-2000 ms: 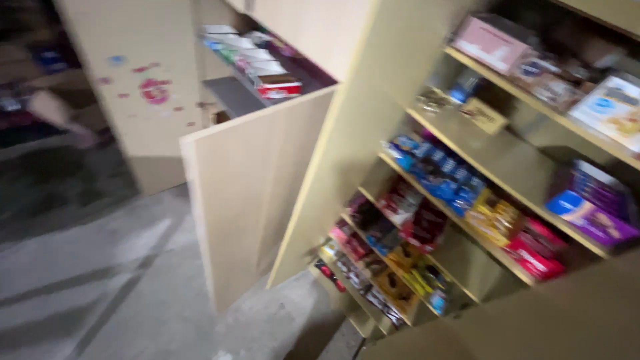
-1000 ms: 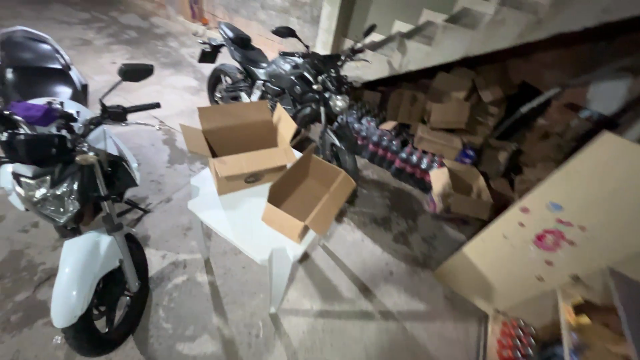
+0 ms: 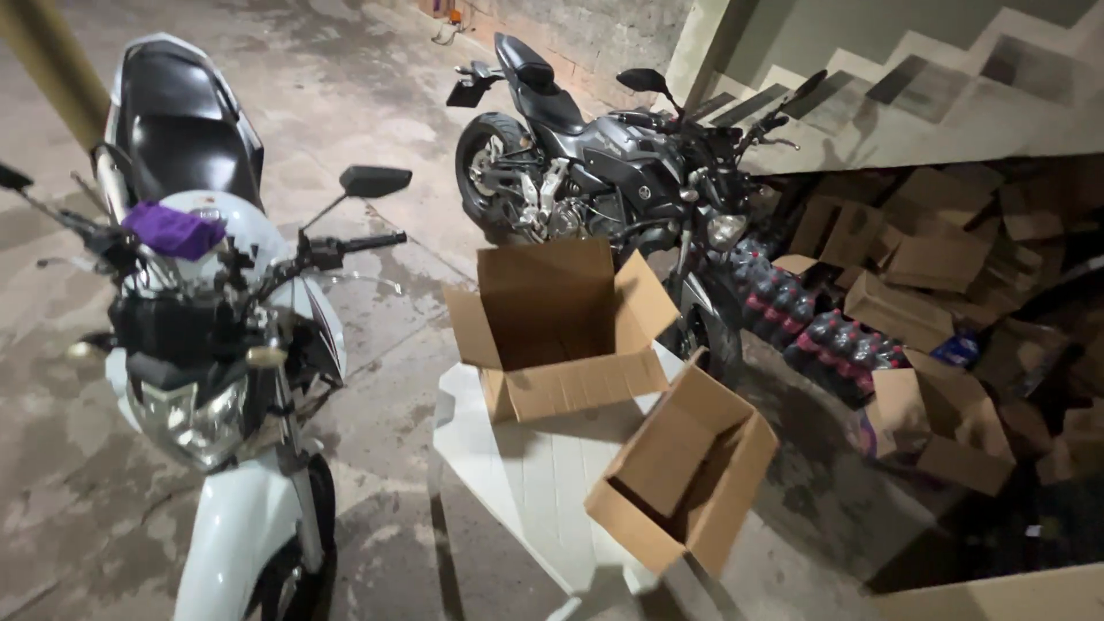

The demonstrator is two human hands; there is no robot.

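Observation:
Neither my left hand nor my right hand shows in the head view. A white plastic table (image 3: 552, 483) stands at the middle. On its far part sits a cardboard box (image 3: 586, 384) with its flaps spread, and I see nothing inside it. A second cardboard box (image 3: 664, 457), also with its top open, lies tilted at the table's right edge, close to the first.
A white motorcycle (image 3: 241, 526) with a purple cloth (image 3: 175, 230) stands at left. Behind the table is a dark motorcycle (image 3: 604, 164). Under the stairs (image 3: 931, 112) lie packs of bottles (image 3: 845, 354) and heaped cardboard boxes (image 3: 940, 259). A pale panel edge (image 3: 1000, 599) crosses the lower right.
The view has swung from shelves of packaged snacks to the table, boxes and motorcycles. The two boxes on the table look the same as one second ago.

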